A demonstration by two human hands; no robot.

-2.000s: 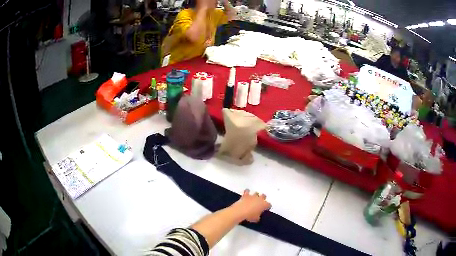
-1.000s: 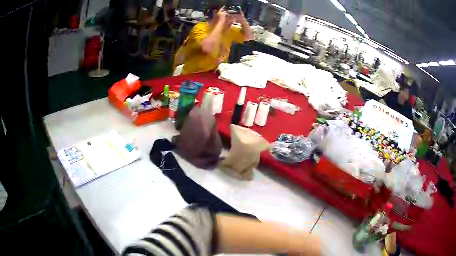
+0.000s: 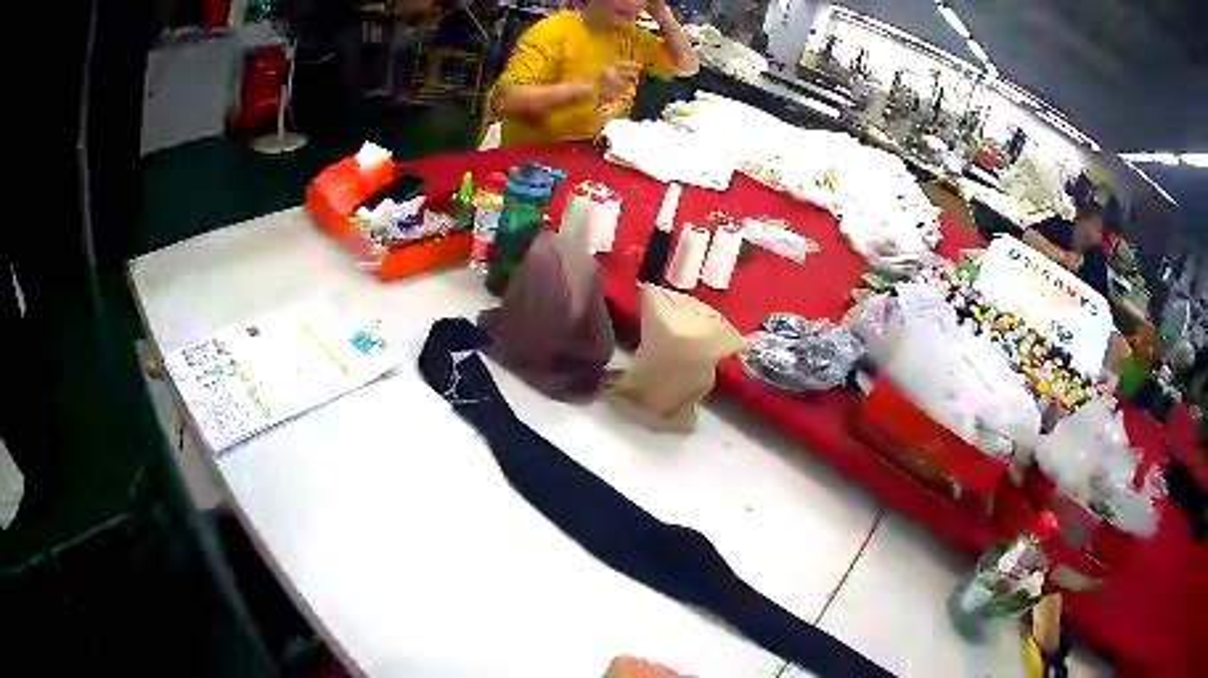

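Observation:
The long dark fabric sash lies across the white table, from beside the brown cloth-covered lump down to the lower right edge of the picture. Its far end is folded over, with pale thread on it. Only a small bit of a hand shows at the bottom edge, apparently my left hand. It is cut off, so its fingers and anything in them are hidden. It is apart from the visible part of the sash. My right hand is out of the picture.
Brown and beige lumps stand behind the sash. Papers lie at left. An orange tray, teal bottle and white cones stand farther back. A clear green bottle is at right. A person in yellow is across the red table.
My left hand, earlier resting on the sash, has swept right and drawn back to the bottom edge. The striped sleeve has left the picture. The person in yellow has lowered one hand.

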